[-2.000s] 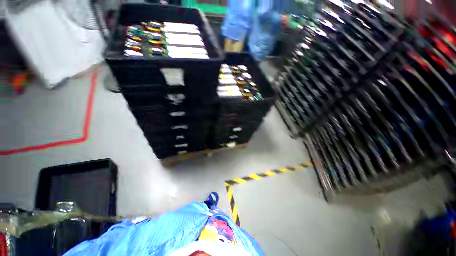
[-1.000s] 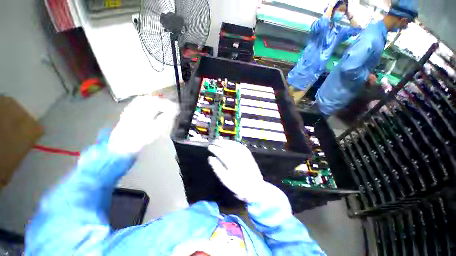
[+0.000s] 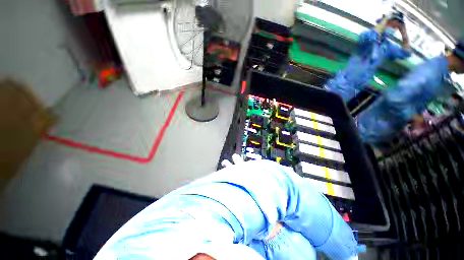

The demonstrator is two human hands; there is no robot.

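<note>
A black tote [image 3: 374, 185] stands in front of me. Green circuit boards [image 3: 257, 134] lie on its left side, beside a row of pale blocks [image 3: 321, 152] with a yellow stripe. Light blue sleeves [image 3: 213, 203] cross the foreground and cover the tote's near side. White-gloved fingertips [image 3: 240, 161] show beyond the sleeve at the tote's near left rim; which hand they belong to cannot be told. The rest of that hand is hidden. My other hand cannot be made out; a small pale patch shows at the bottom, near the blue sleeve end.
A pedestal fan [image 3: 202, 109] stands behind the tote, left of centre. An empty black tray [image 3: 84, 208] is on the floor at lower left. A cardboard box [image 3: 18, 127] is at the left edge. Two people in blue smocks [image 3: 402, 109] and rack trolleys [image 3: 432, 188] are at right.
The tote appears further right and closer. The two gloved hands seen apart a second ago are now mostly hidden, and blue sleeves cover the centre foreground.
</note>
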